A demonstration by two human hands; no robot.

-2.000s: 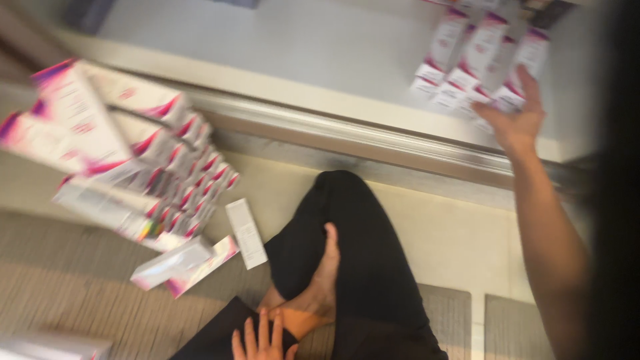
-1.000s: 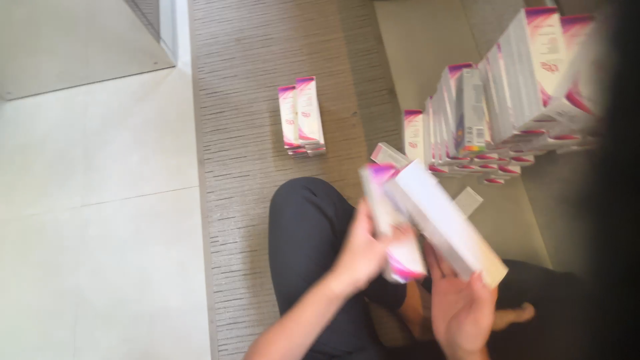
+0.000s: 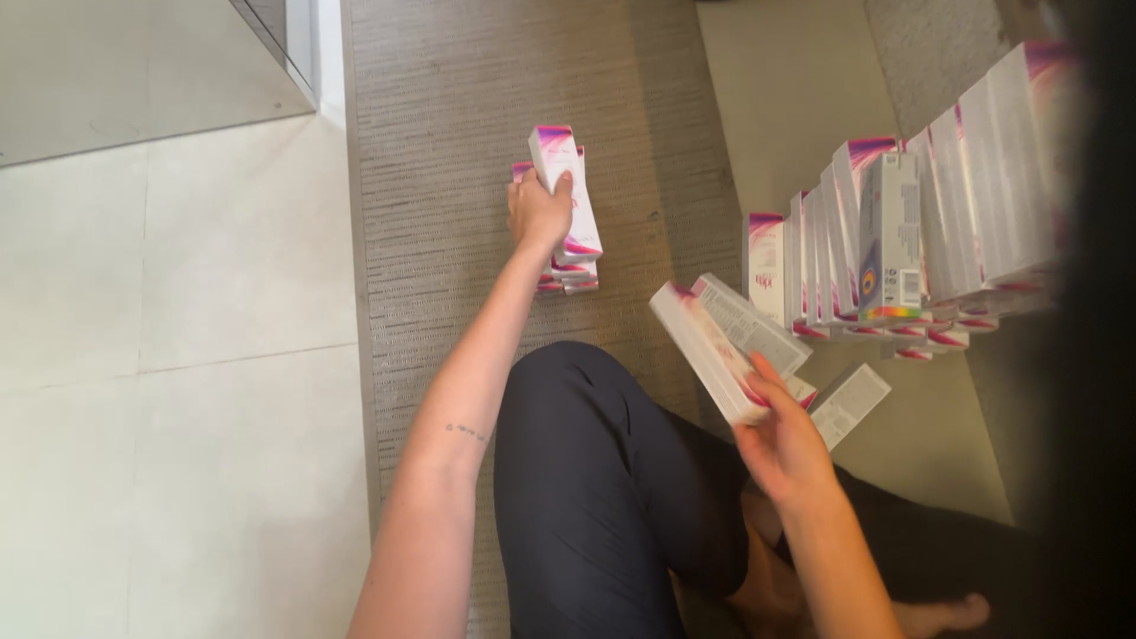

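Observation:
My left hand [image 3: 540, 211] grips a white and magenta cardboard box [image 3: 577, 200] on top of a small stack of like boxes [image 3: 581, 277] on the woven mat. Lower right, my right hand [image 3: 781, 439] holds another such box [image 3: 706, 355] tilted by its near end. Just behind that one, a box with its printed grey side up [image 3: 754, 324] lies aslant, partly hidden. A smaller pale box [image 3: 850, 404] rests on the floor right of my right hand. Large rows of stacked boxes [image 3: 830, 257] stand at the right, one showing its grey printed side [image 3: 890, 235].
My bent legs in dark trousers [image 3: 568, 461] lie between my arms, with a bare foot at lower right. The woven mat [image 3: 657, 106] borders pale floor tiles [image 3: 248, 444]. A glossy panel's corner [image 3: 177, 71] juts in at upper left. A dark blur covers the right edge.
The view has swung strongly. One second ago both hands held boxes together above my lap; now my left hand is at the small stack with a box, while my right hand still holds one.

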